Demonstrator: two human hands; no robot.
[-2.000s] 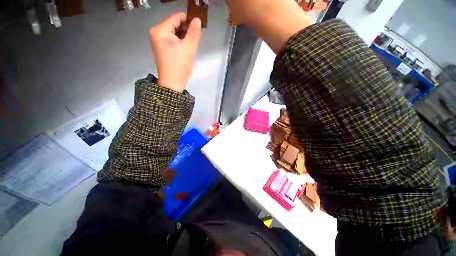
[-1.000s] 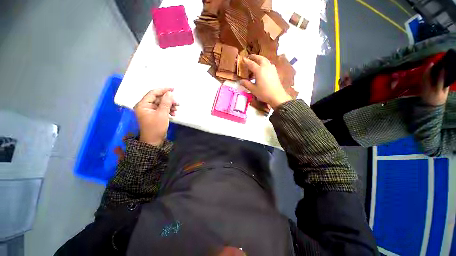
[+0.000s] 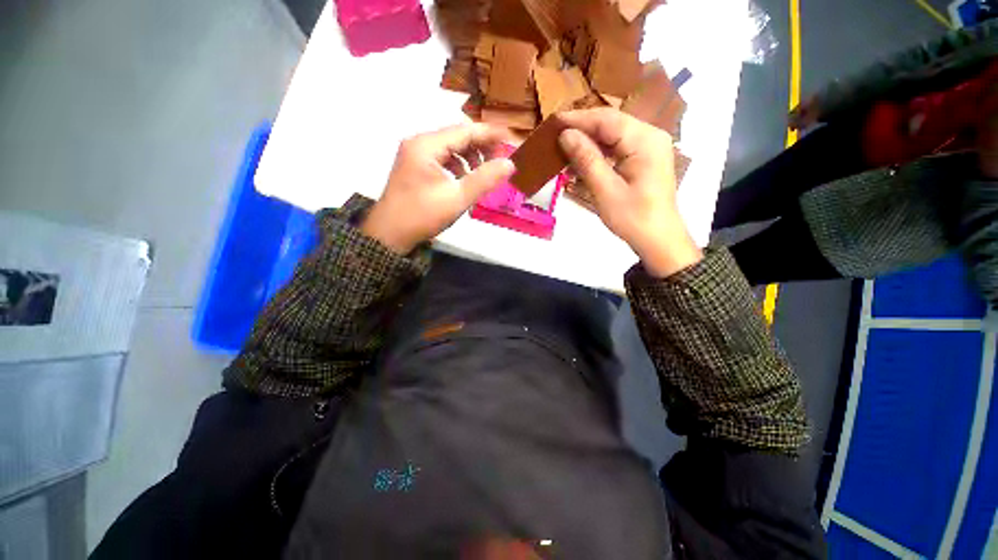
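Observation:
A flat brown leather piece (image 3: 538, 160) is held over the pink holder. My right hand (image 3: 626, 175) grips its upper right end between thumb and fingers. My left hand (image 3: 440, 184) is beside its lower left end, thumb and fingers apart; whether the fingertips touch it is hard to tell. The pink holder (image 3: 514, 219) with a pale insert (image 3: 541, 198) lies near the table's front edge, partly hidden by the piece and my left hand. The pile of brown pieces (image 3: 507, 68) lies just beyond my hands.
The white table (image 3: 328, 142) carries a second pink box (image 3: 382, 24) at the far left and a small dark bar (image 3: 683, 78) at the pile's right. A blue bin (image 3: 254, 254) is low on the left. Clear plastic (image 3: 762, 33) is at the right edge. A person (image 3: 875, 208) is at the right.
The view turned from the wall down to the table. Since a second ago, my right hand has lifted a brown piece from the pile, and my left hand has moved right, up to it.

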